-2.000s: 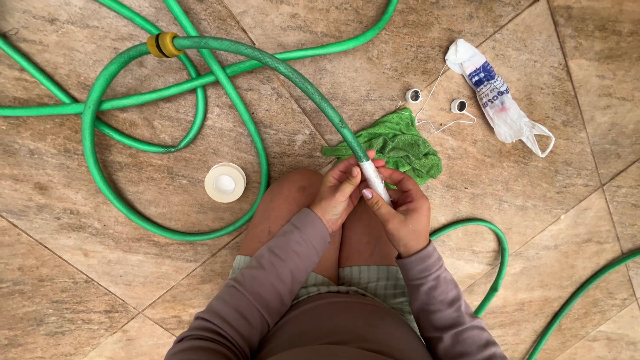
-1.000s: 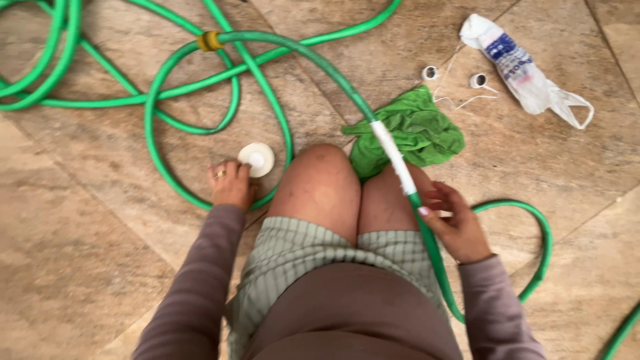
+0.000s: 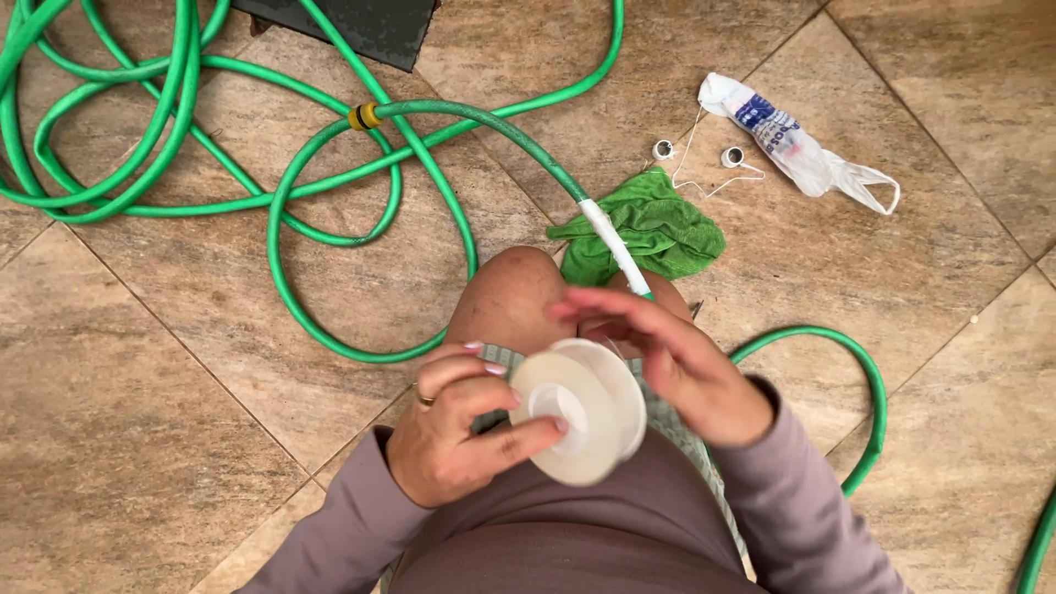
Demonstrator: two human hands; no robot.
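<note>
My left hand (image 3: pixel 466 421) grips a white plastic spool (image 3: pixel 577 412) above my lap, with the thumb at its hub. Just right of the spool, my right hand (image 3: pixel 681 363) is raised with its fingers apart and slightly blurred; it seems to hold nothing. Beyond that hand, a green garden hose (image 3: pixel 503 132) comes down over my knees, and white tape (image 3: pixel 615 247) is wrapped around a length of it. Part of the hose is hidden behind my right hand. A green cloth (image 3: pixel 660 223) lies under the taped part, on the floor by my knees.
Hose coils (image 3: pixel 186 99) with a yellow connector (image 3: pixel 364 116) spread over the tiles at the left. Two small white rolls (image 3: pixel 732 157) with thin white strips lie beyond the cloth, beside a plastic bag (image 3: pixel 784 140) bearing print. A dark flat slab (image 3: pixel 355 29) stands at the top edge.
My left hand has brought the spool up from the floor at the left to my lap. My right hand has left the hose and moved beside the spool.
</note>
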